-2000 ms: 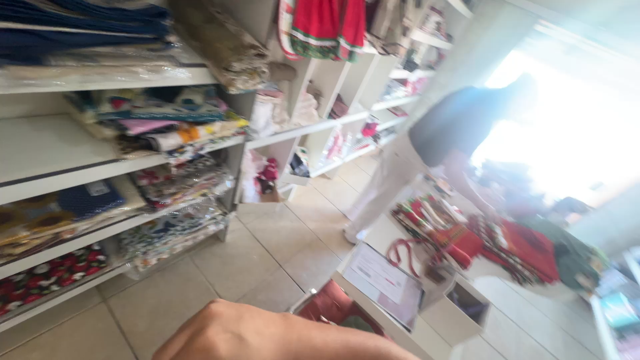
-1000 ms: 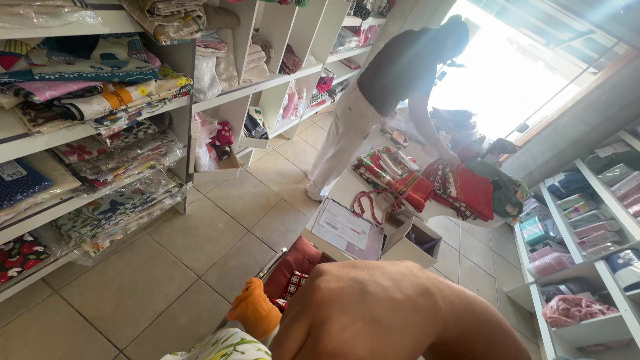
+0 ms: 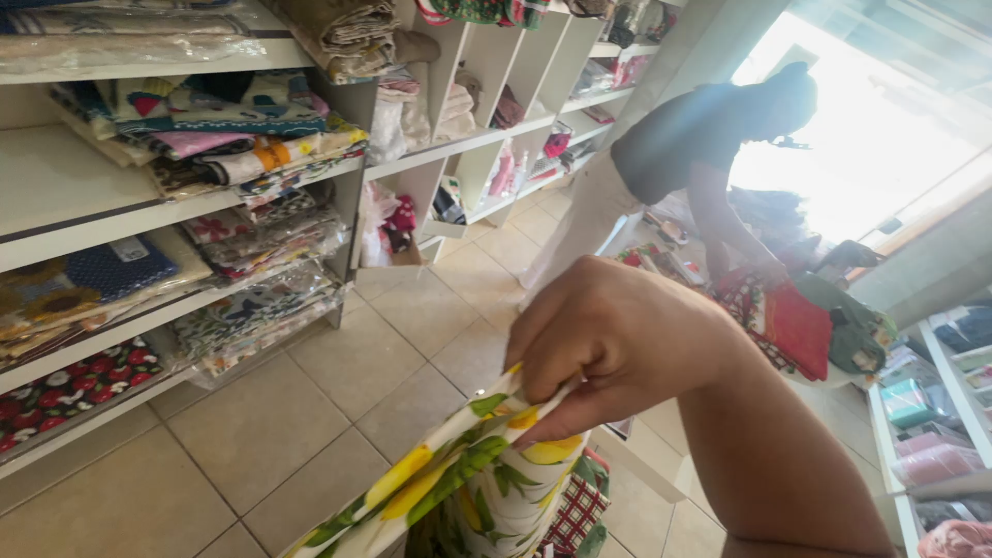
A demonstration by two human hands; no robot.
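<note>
My right hand (image 3: 620,349), reaching in from the lower right, pinches the edge of a white cloth (image 3: 527,496) printed with yellow lemons and green leaves. The cloth hangs down from the fingers and runs off the bottom of the view. Just behind it, low down, shows a red and white checked cloth (image 3: 577,508) with green parts around it. My left hand is not in view.
White shelves (image 3: 341,186) with folded, partly bagged textiles line the left. Tiles (image 3: 325,411) cover the floor. Ahead, a person (image 3: 674,147) bends over a table with a red cloth (image 3: 802,329). More shelves (image 3: 891,434) stand at right.
The lemon-print cloth, only partly seen at the bottom a second ago, is now held up in my right hand. The orange cloth seen then is out of view.
</note>
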